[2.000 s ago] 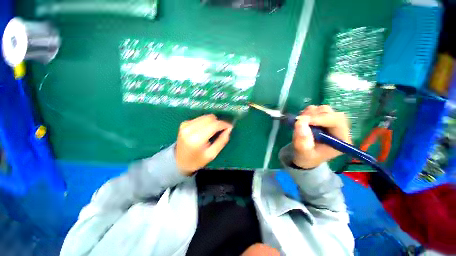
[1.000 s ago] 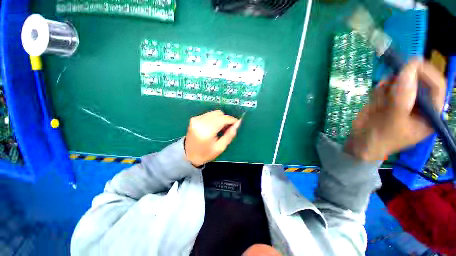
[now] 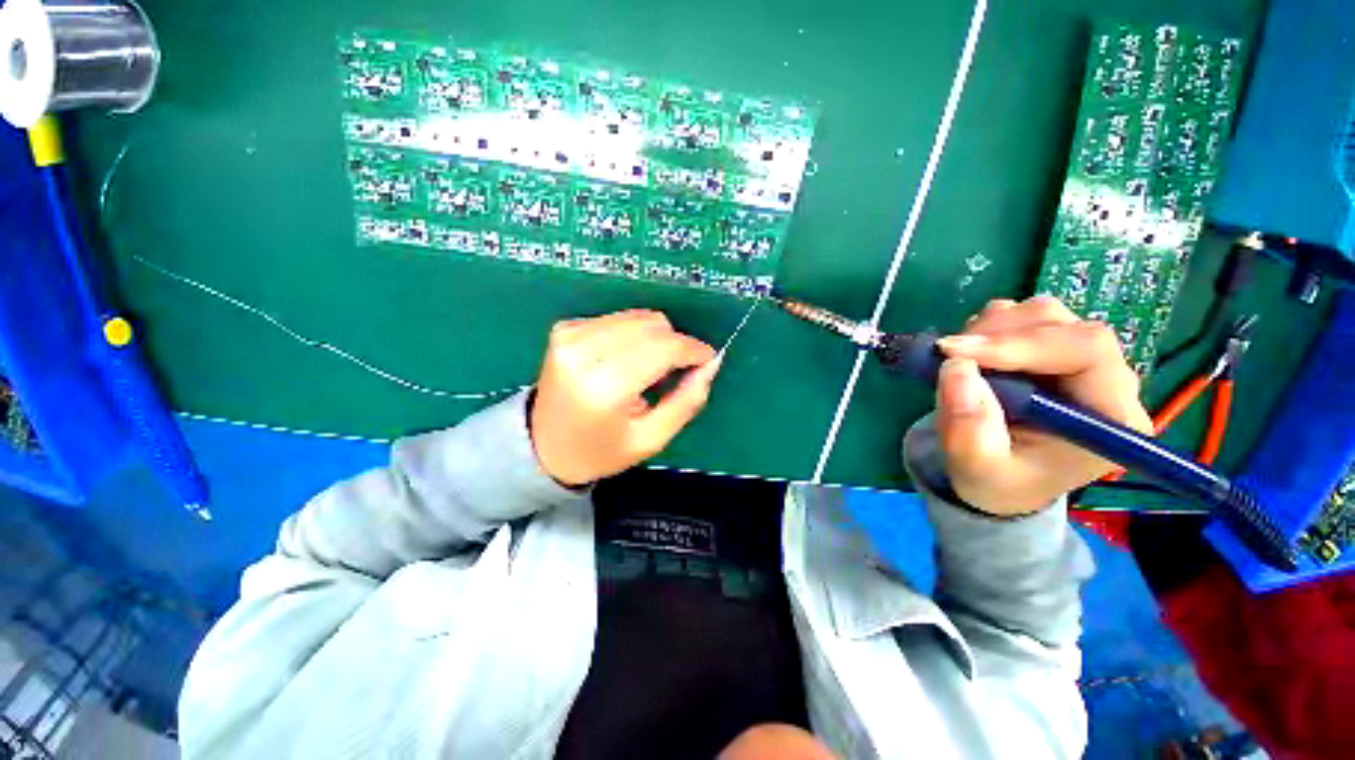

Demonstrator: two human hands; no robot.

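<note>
A green PCB panel (image 3: 565, 171) with rows of small circuits lies on the green mat. My right hand (image 3: 1033, 401) holds a soldering iron (image 3: 1107, 434) like a pen. Its copper-brown tip is at the panel's lower right corner. My left hand (image 3: 624, 394) pinches a thin solder wire (image 3: 737, 330) between thumb and finger, and the wire's end meets the iron tip at that corner. The wire also trails left across the mat toward the white-flanged solder spool (image 3: 92, 57). I cannot tell whether the tip touches the board.
A second PCB panel (image 3: 1137, 186) lies right of the white line. Side cutters with orange handles (image 3: 1222, 408) lie by the bright blue station (image 3: 1296, 134). A blue bin (image 3: 1293, 446) stands at the right edge. A blue tube with yellow parts (image 3: 134, 356) is at the left. A red sleeve (image 3: 1263, 653) is at lower right.
My right hand was raised over the right side a second ago; it has come back down to the panel's corner with the iron. My left hand still pinches the wire. The view has shifted.
</note>
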